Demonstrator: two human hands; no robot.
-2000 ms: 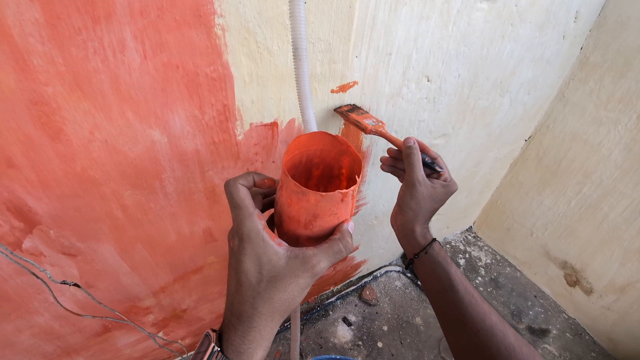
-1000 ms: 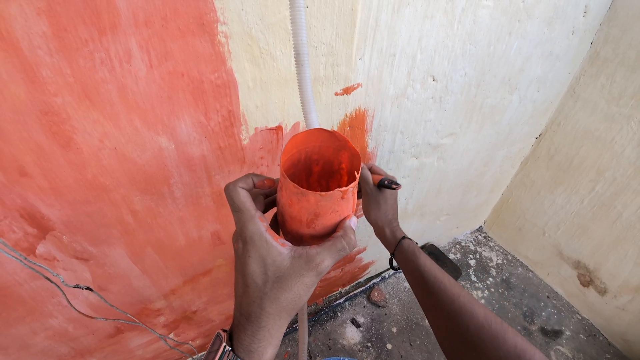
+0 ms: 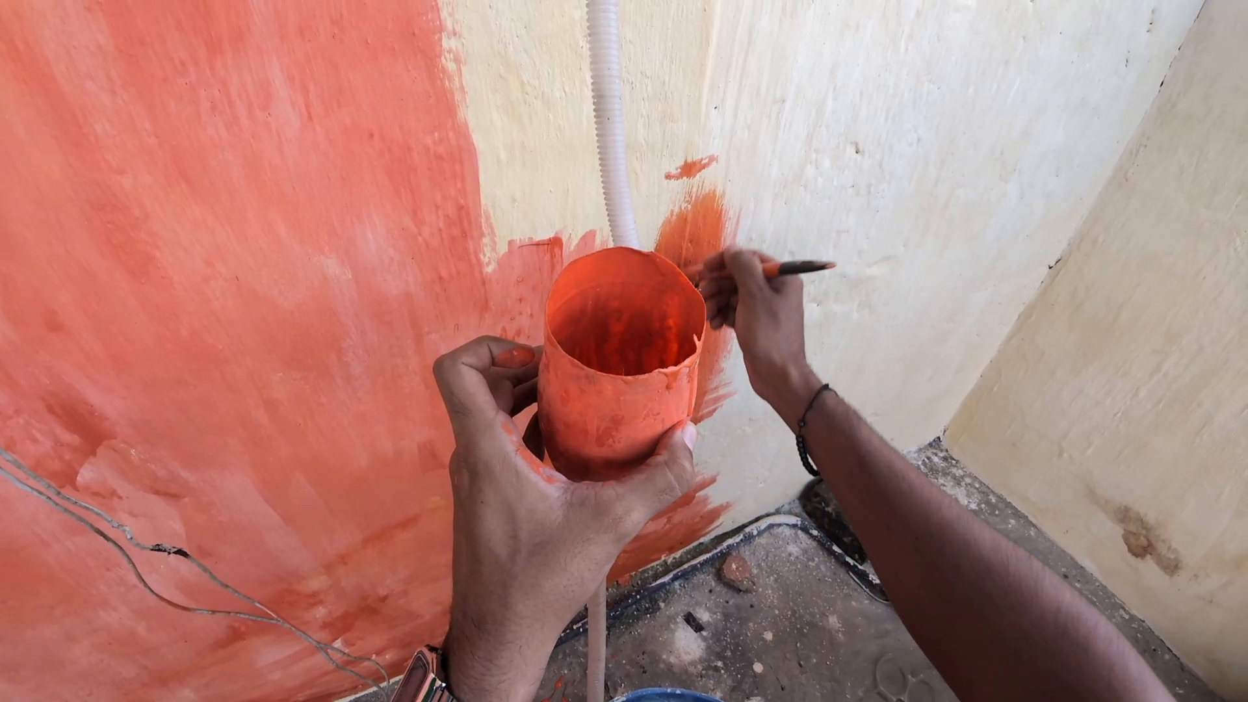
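Note:
My left hand (image 3: pixel 556 497) grips an orange, paint-coated plastic container (image 3: pixel 619 409) from below and the left, with its open top toward me. Wet orange paint shows on its inner wall. Just right of the container, my right hand (image 3: pixel 765 312) holds a paintbrush (image 3: pixel 795 267) by its handle, whose dark end points right. The bristles are hidden behind the container and fingers. Behind both hands is the wall (image 3: pixel 858 195), cream with a streaky orange patch (image 3: pixel 697 229) beside the container. Orange paint marks my left fingers.
A white corrugated conduit (image 3: pixel 609 127) runs down the wall behind the container. Coral paint covers the wall's left part, where thin wires (image 3: pixel 224 585) hang. On the grey floor (image 3: pixel 780 624) lie a reddish stone (image 3: pixel 736 571) and a dark object (image 3: pixel 829 517). A blue rim (image 3: pixel 668 694) shows at the bottom edge.
The orange patch right of the conduit has grown upward since the oldest frame. My right hand moved left and down toward the container, then a little up and right. My left hand keeps its hold.

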